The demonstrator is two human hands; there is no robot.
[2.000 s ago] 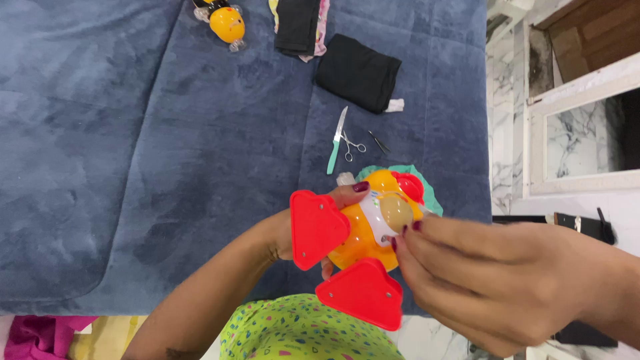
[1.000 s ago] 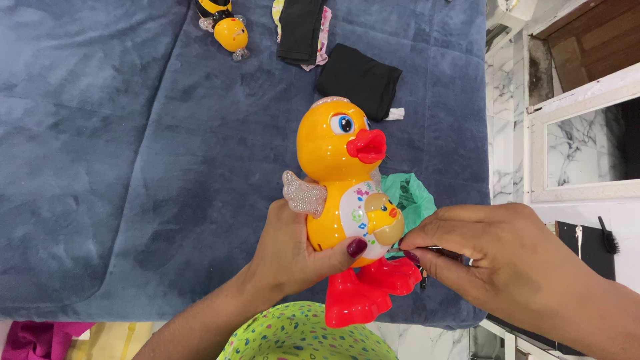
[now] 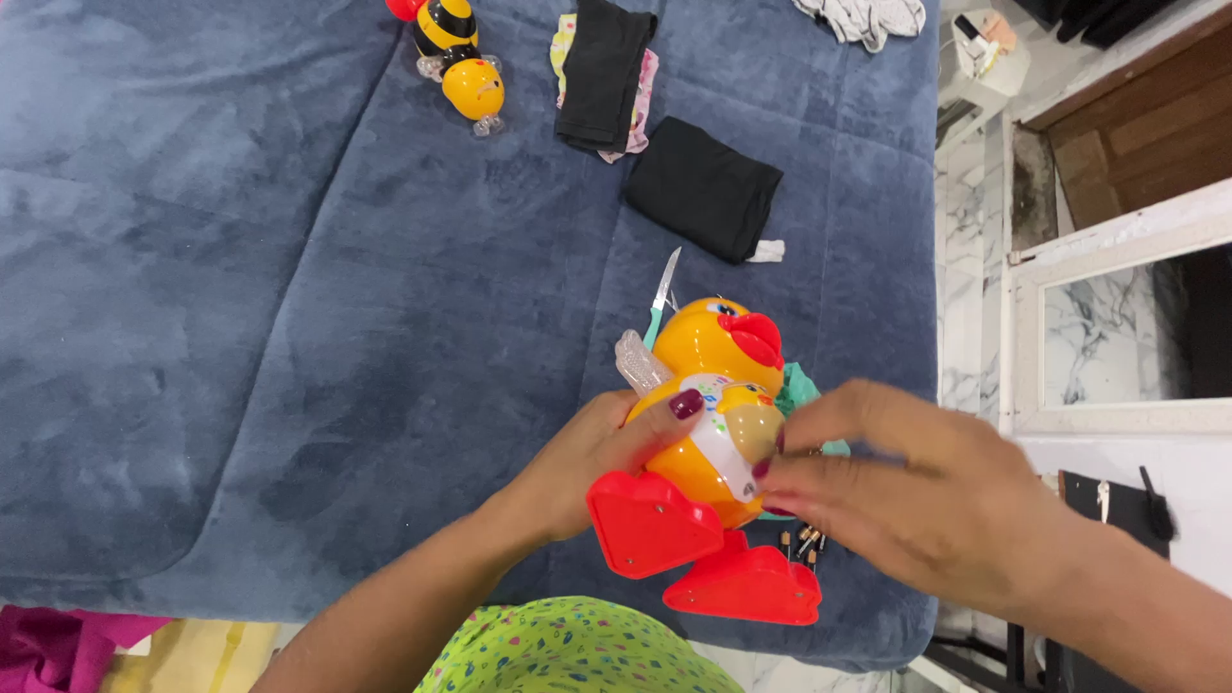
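A yellow plastic duck toy [image 3: 707, 351] with red feet and a clear wing is tilted back, its soles facing me. My left hand [image 3: 611, 448] grips it around the body, thumb on the white belly panel. The fingertips of my right hand [image 3: 895, 481] are pinched at the panel's right edge; whether they hold something small is hidden. Behind the duck lies a knife with a teal handle [image 3: 656, 318], partly covered. Teal plastic or cloth [image 3: 797, 387] shows between duck and right hand. Several batteries [image 3: 807, 541] lie beside the red feet, under the right hand.
A blue padded cover [image 3: 433, 337] lies under everything. Folded black cloth [image 3: 707, 192] and a second pile of folded clothes [image 3: 606, 77] lie beyond the duck. A bee toy [image 3: 472, 82] is at the upper left, a grey cloth [image 3: 871, 19] at the upper right. The cover's edge runs down the right.
The duck was feet toward me, then more upright, and now leans back again with its soles showing. My right fingers have stayed close to its belly throughout.
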